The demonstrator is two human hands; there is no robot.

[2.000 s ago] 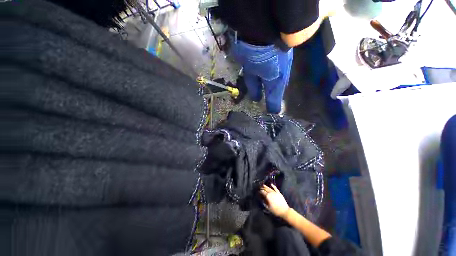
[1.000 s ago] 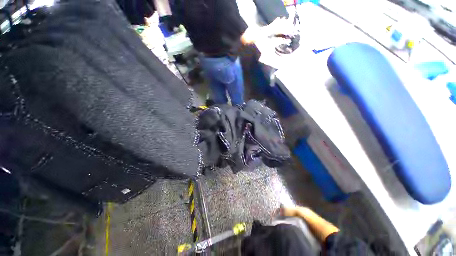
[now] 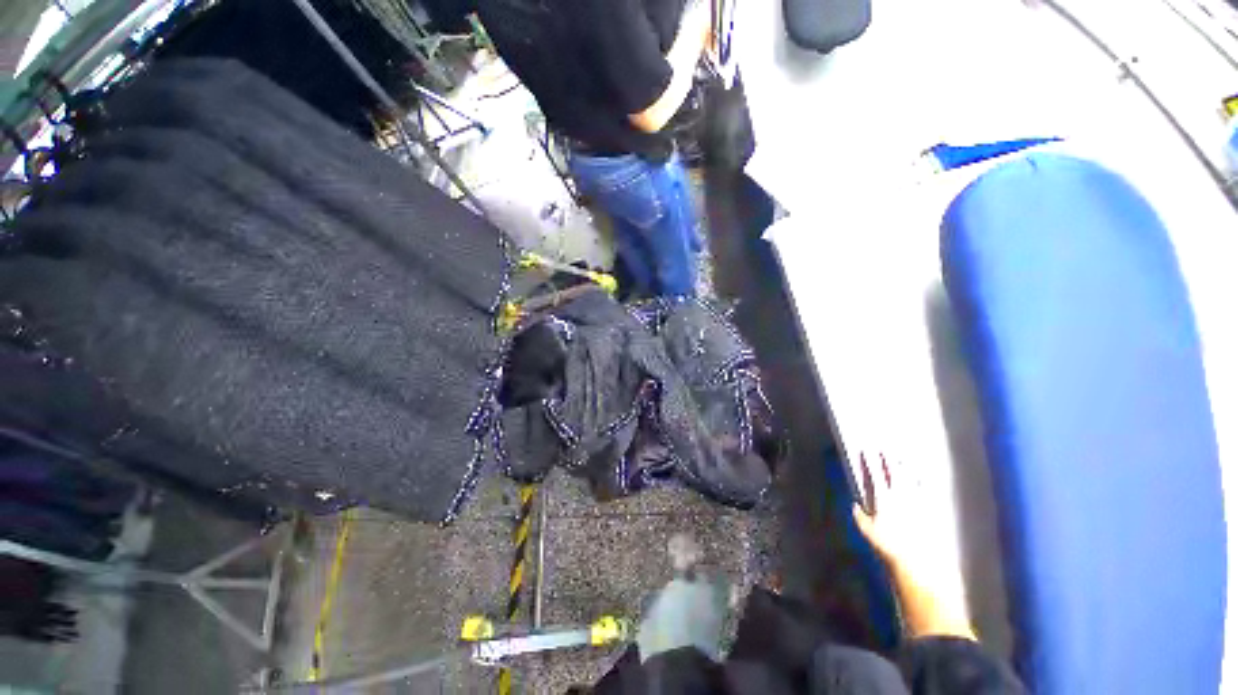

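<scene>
A heap of black garments with dotted pale trim (image 3: pixel 631 401) lies low on the floor ahead, between the rack and the white worktable (image 3: pixel 849 326). No hand touches it. My right hand (image 3: pixel 880 509) is at the worktable's near left edge, its fingers apart and holding nothing visible. Its dark sleeve comes in from the bottom right. My left hand is not in view.
Dark hanging jackets (image 3: pixel 299 299) fill the left. The rack's foot bar (image 3: pixel 543 641) has yellow ends. A blue ironing pad (image 3: pixel 1086 394) lies on the worktable. A person in jeans (image 3: pixel 638 204) stands beyond the heap.
My right hand has left the garment heap and moved right, to the table edge. The heap stays on the floor. The view has shifted, showing more of the blue pad than at first.
</scene>
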